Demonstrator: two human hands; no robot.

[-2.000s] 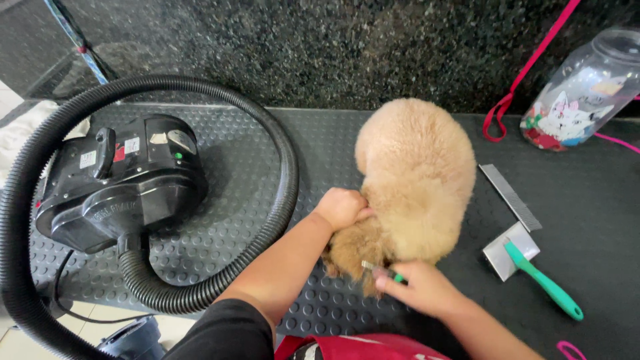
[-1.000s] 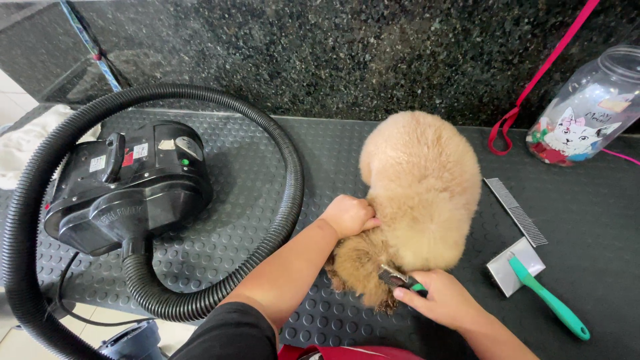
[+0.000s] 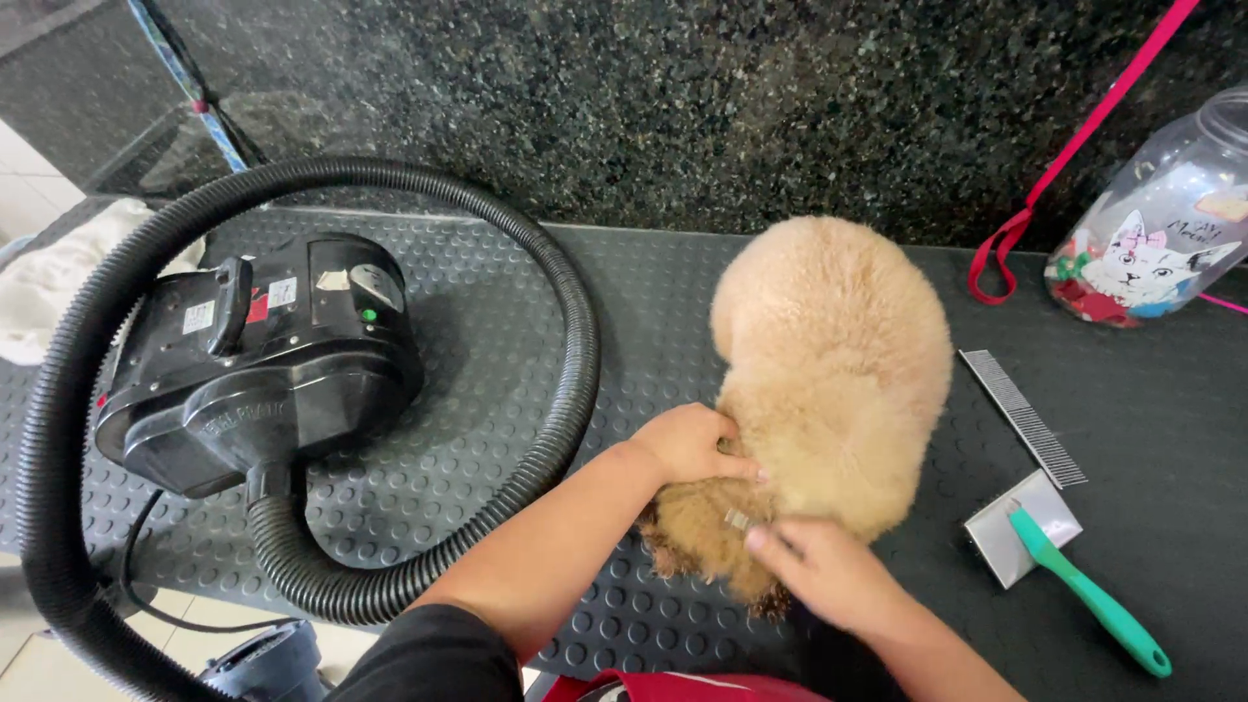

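A small dog with a curly, light apricot coat is on the black rubber mat, its darker, tangled fur toward me. My left hand grips the fur at the upper left of this darker part, thumb pressed on it. My right hand is closed around a small grooming tool, whose metal toothed head rests in the darker fur. The tool's handle is mostly hidden in my fingers. The dog's head cannot be made out.
A black pet dryer with a looping ribbed hose stands left. On the right lie a metal comb and a slicker brush with a green handle. Behind them are a clear plastic jar and a red leash. A white cloth lies far left.
My right hand has moved with the tool over the darker fur, and the tool's green handle, visible earlier, is now covered. My left hand keeps its hold on the fur.
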